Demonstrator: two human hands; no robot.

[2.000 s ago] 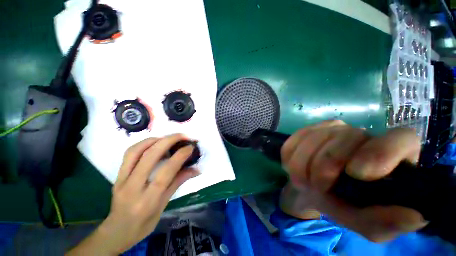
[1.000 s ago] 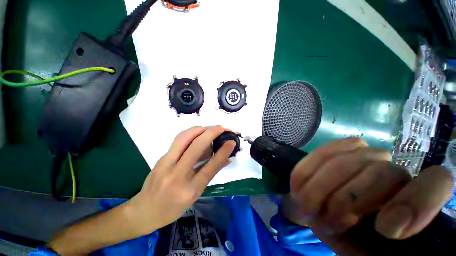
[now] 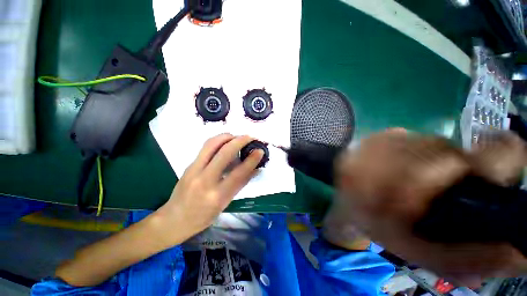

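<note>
My left hand [image 3: 211, 179] holds a small round black watch case [image 3: 254, 154] on the white paper [image 3: 242, 58], fingertips on its left and lower side. My right hand [image 3: 404, 185], blurred, grips the black electric screwdriver [image 3: 312, 161]. Its thin bit points left at the case's upper right edge; whether it touches is unclear. Two more watch cases lie on the paper just above, one at the left [image 3: 212, 104] and one at the right [image 3: 258, 104]. The round grey screw dish [image 3: 322, 117] lies right of the paper, partly behind the screwdriver.
The black power adapter [image 3: 115, 104] with a yellow-green wire [image 3: 98, 80] lies left of the paper. Another black case with an orange-red edge [image 3: 205, 11] is at the top. A white tray [image 3: 16, 75] stands far left, a clear blister tray [image 3: 488, 107] far right.
The view has shifted, bringing the white tray into sight at the left. The screwdriver has moved from the screw dish to beside the held case, where its bit stays pointed at the edge.
</note>
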